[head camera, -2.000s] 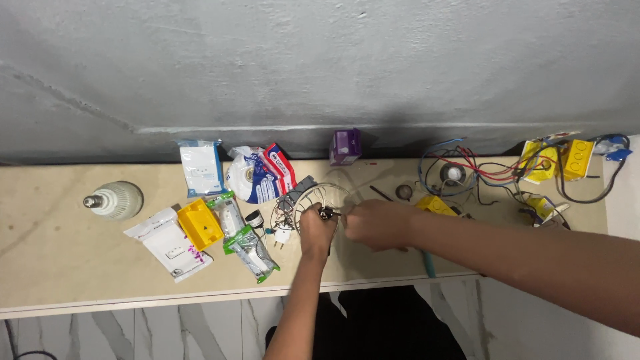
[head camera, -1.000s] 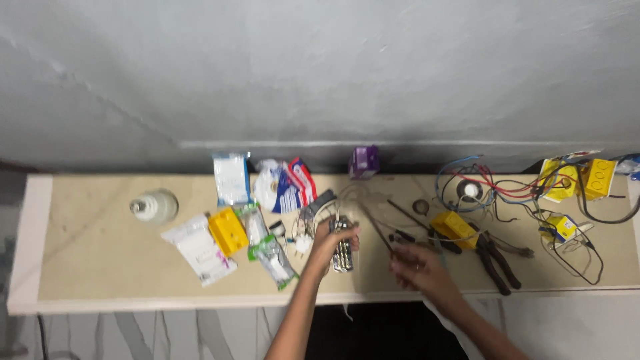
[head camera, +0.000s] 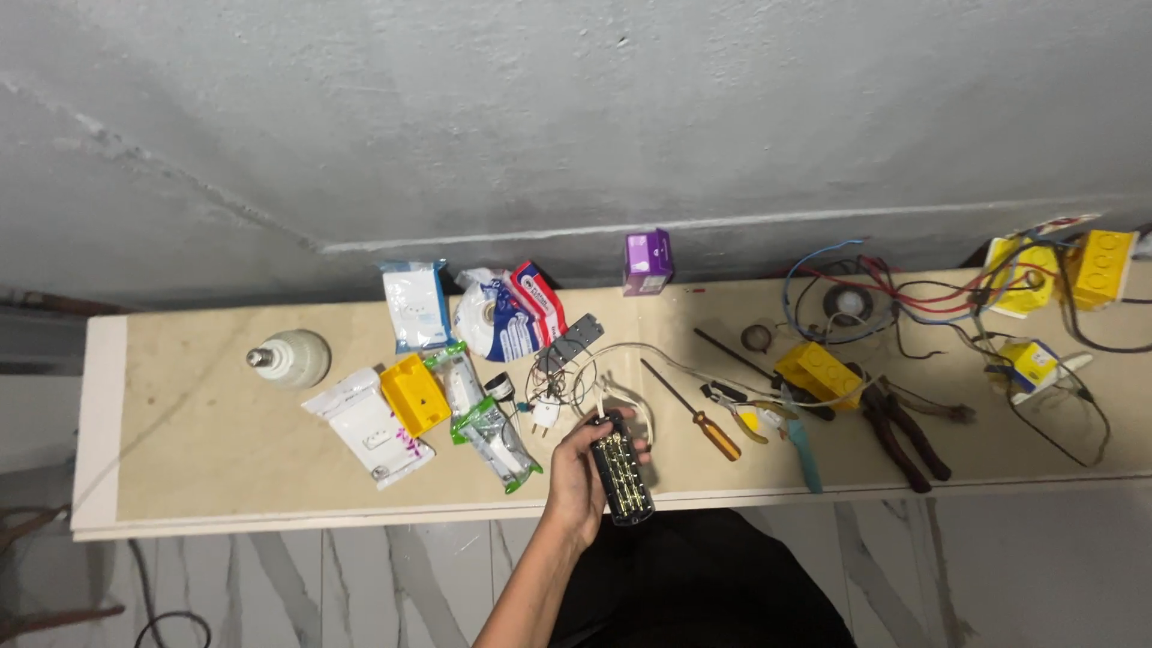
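My left hand (head camera: 580, 477) holds an opened power strip housing (head camera: 623, 477) over the front edge of the bench, its brass contact strips facing up. A white cable (head camera: 643, 405) runs from the housing's far end and loops on the bench. Just beyond lie a white plug (head camera: 544, 411) and a grey perforated strip (head camera: 571, 344). A screwdriver with an orange handle (head camera: 717, 436) lies right of the housing, near small pliers with yellow-edged handles (head camera: 751, 425). My right hand is out of view.
Dark-handled pliers (head camera: 900, 432), a yellow electrical box (head camera: 817, 373) and tangled wires (head camera: 886, 279) lie to the right. Leftward are a white bulb (head camera: 297, 358), another yellow box (head camera: 415, 394) and several plastic packets (head camera: 369, 427). A purple carton (head camera: 647, 261) stands by the wall.
My right hand was above the bench beside the housing and has left the view. The screwdriver now lies on the bench. My left hand still holds the housing.
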